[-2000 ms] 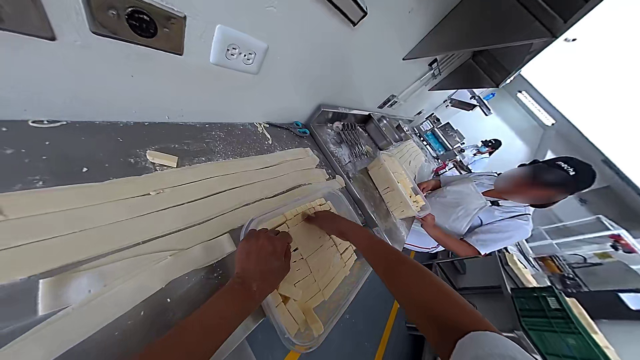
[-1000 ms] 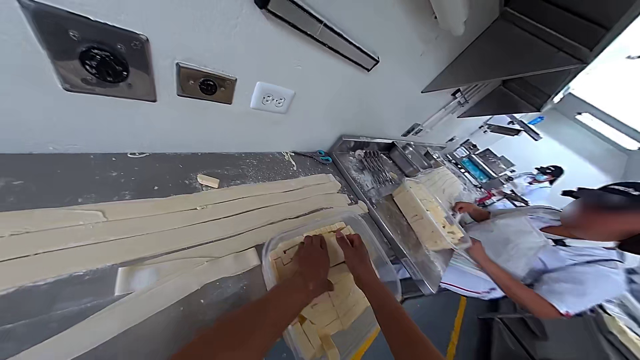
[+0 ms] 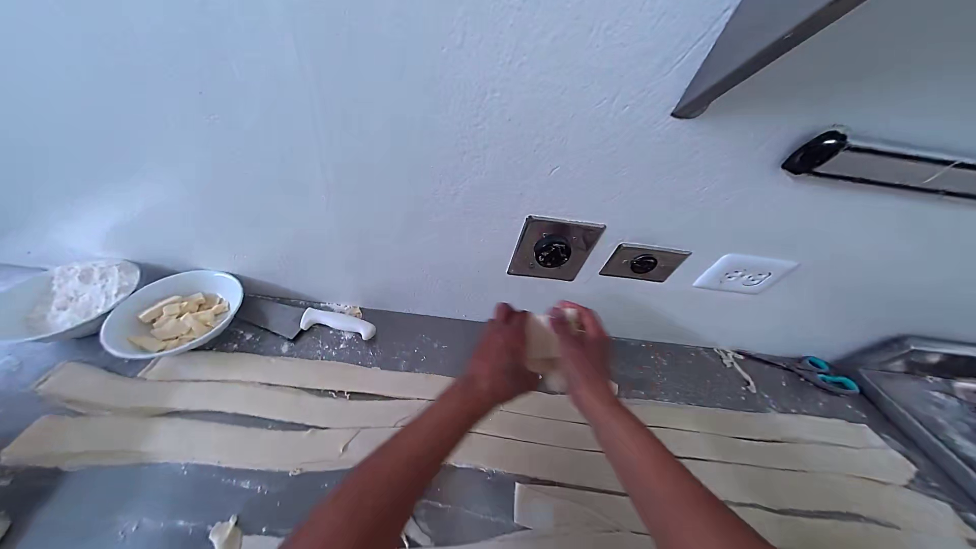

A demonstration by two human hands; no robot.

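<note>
My left hand (image 3: 499, 352) and my right hand (image 3: 581, 343) hold a small pale piece between them, dough or cheese; blur hides which. Both are raised over the back of the floured counter, near the wall. Long flat strips of dough (image 3: 305, 446) lie side by side beneath my forearms. At the back left, a white oval bowl (image 3: 230, 286) holds cut pale-yellow pieces (image 3: 179, 320). Beside it lies a wide-bladed tool with a white handle (image 3: 338, 322). Teal-handled scissors (image 3: 827, 377) rest at the back right.
Another bowl (image 3: 126, 286) with white flour stands at the far left. A metal tray's edge (image 3: 900, 408) borders the right side. The wall behind carries two metal outlet plates (image 3: 557, 248) and a white outlet (image 3: 746, 273). A dough scrap (image 3: 225, 534) lies at the front left.
My hands have left the clear container of cut pieces and now hold a piece above the counter. The view has swung left, so the container and the co-worker are out of sight.
</note>
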